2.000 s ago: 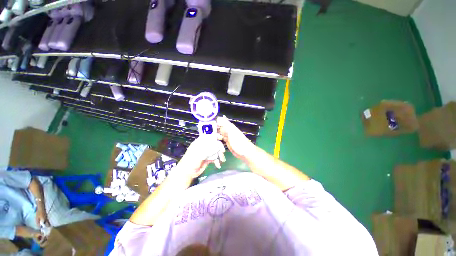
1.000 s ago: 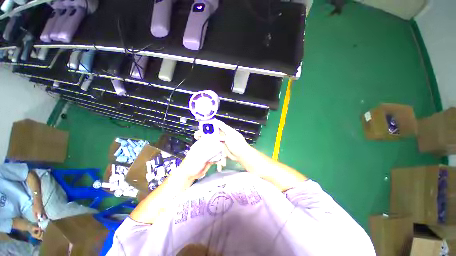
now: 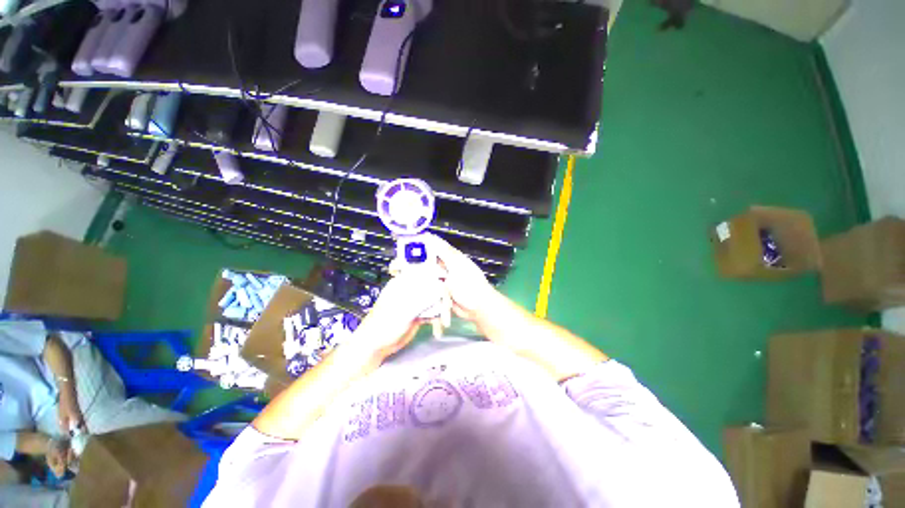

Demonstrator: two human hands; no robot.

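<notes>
A pale handheld fan [image 3: 406, 206] is held upright in front of my chest, its round head up and its small dark display screen [image 3: 416, 252] just below the head. My left hand [image 3: 410, 295] is wrapped around the handle from the left and below. My right hand [image 3: 448, 266] holds the handle from the right side, its fingers close to the screen. Both hands are bare and overexposed, so the finger positions and most of the handle are hard to make out.
Black rack shelves [image 3: 476, 74] with purple and white fans and thin black cables stand ahead. Cartons of blue fans [image 3: 248, 295] and mixed fans [image 3: 316, 332] are at lower left, by blue stools [image 3: 147, 359] and a seated person [image 3: 50, 397]. Side cartons [image 3: 829, 382] are at right.
The right hand has shifted a little up and inward around the fan's handle compared with two seconds ago. The view has shifted slightly. The fan stays held in both hands.
</notes>
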